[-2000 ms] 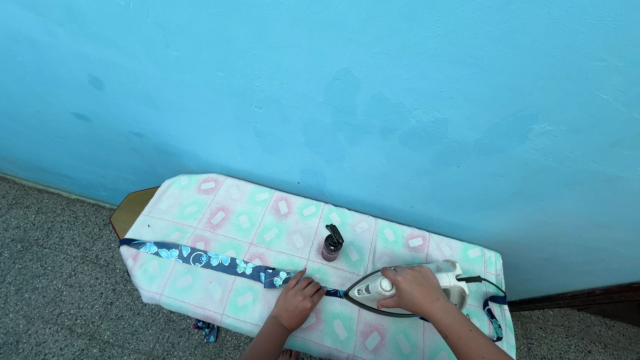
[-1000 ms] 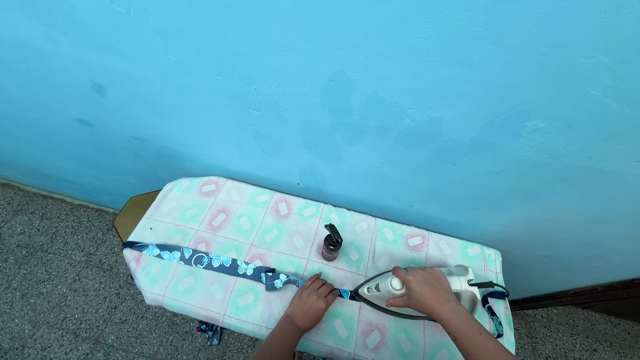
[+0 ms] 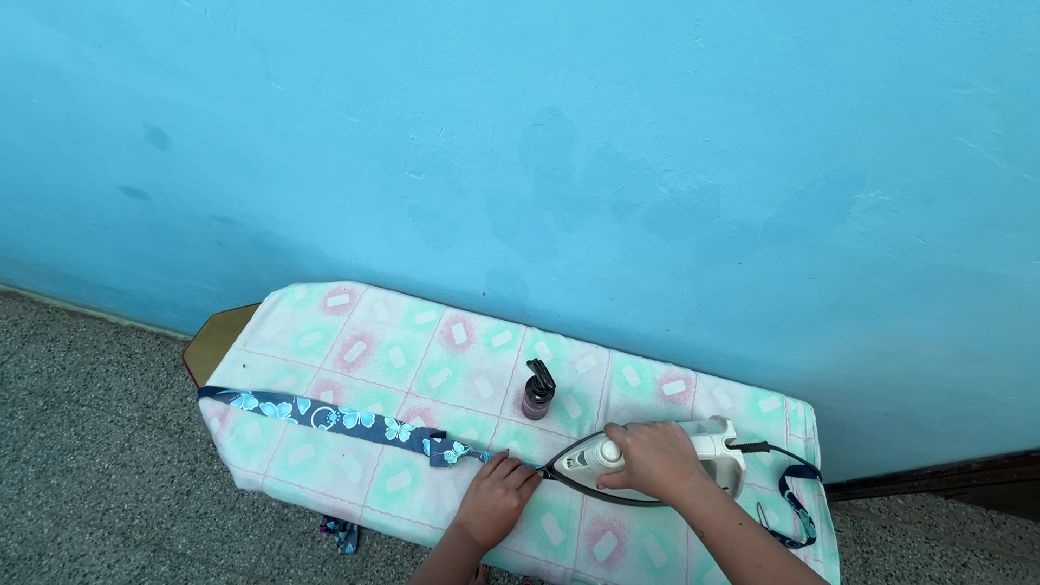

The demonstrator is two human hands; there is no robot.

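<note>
A navy fabric strip with light blue butterflies [image 3: 357,422] runs along a cloth-covered ironing board [image 3: 479,357]. My left hand [image 3: 497,491] presses its fingertips on the narrow, folded part of the strip. Just right of those fingers is the tip of a white clothes iron [image 3: 589,465], lying flat over the strip. My right hand [image 3: 654,459] is closed around the iron's handle. The strip comes out again beyond the iron, curling near the board's right end [image 3: 800,508]. A small dark spray bottle [image 3: 538,392] stands upright behind my hands.
A blue wall [image 3: 520,162] rises right behind the board. The iron's black cord [image 3: 784,453] trails over the right end. A piece of patterned fabric [image 3: 341,535] hangs below the front edge, above the speckled floor [image 3: 97,439]. The board's bare tan tip [image 3: 219,341] juts out left.
My left hand has moved slightly to the right along the strip, and its fingertips are now close to the iron's tip. My right hand keeps its hold on the iron.
</note>
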